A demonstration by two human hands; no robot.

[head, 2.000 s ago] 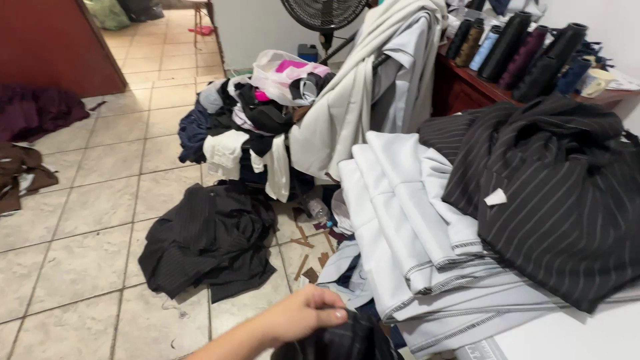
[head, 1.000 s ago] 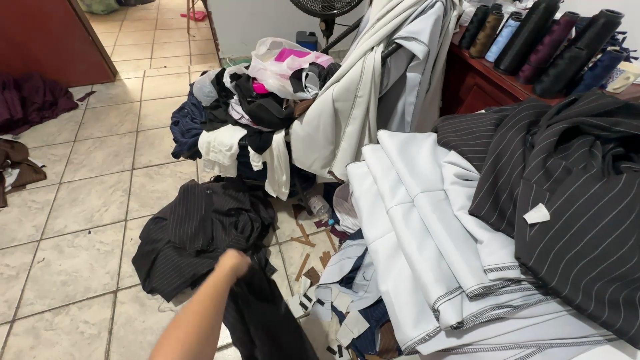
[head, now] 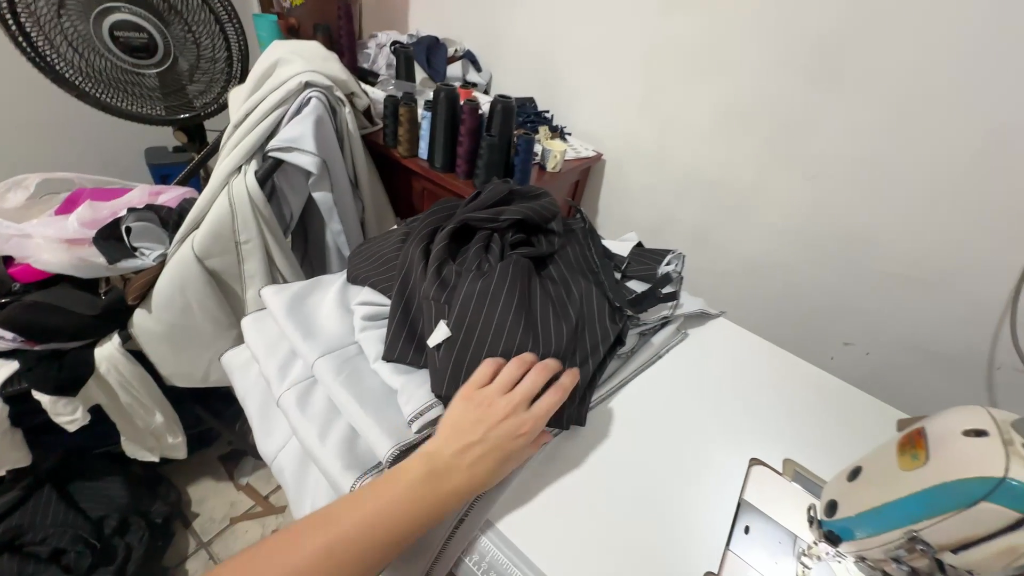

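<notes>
My left hand [head: 508, 412] reaches in from the bottom left and lies palm down on the near edge of a black pinstriped fabric piece [head: 512, 312]. Its fingers are slightly spread, with no fold gripped between them that I can see. The pinstriped cloth is bunched up and bears a small white tag [head: 439, 334]. It lies over a stack of folded pale grey fabric pieces [head: 320, 376] with overlocked edges, at the table's left side. My right hand is out of view.
A sewing machine [head: 920, 488] stands on the white table [head: 720, 400] at lower right. A clear ruler [head: 492, 556] lies at the near edge. Thread cones [head: 444, 128] stand on a red-brown cabinet behind. Left are draped grey garments [head: 232, 240], a fan [head: 132, 48] and clothes heaps [head: 72, 320].
My left hand has moved from the dark cloth on the floor up to the pinstriped cloth on the stack. The view has swung right, bringing the sewing machine in.
</notes>
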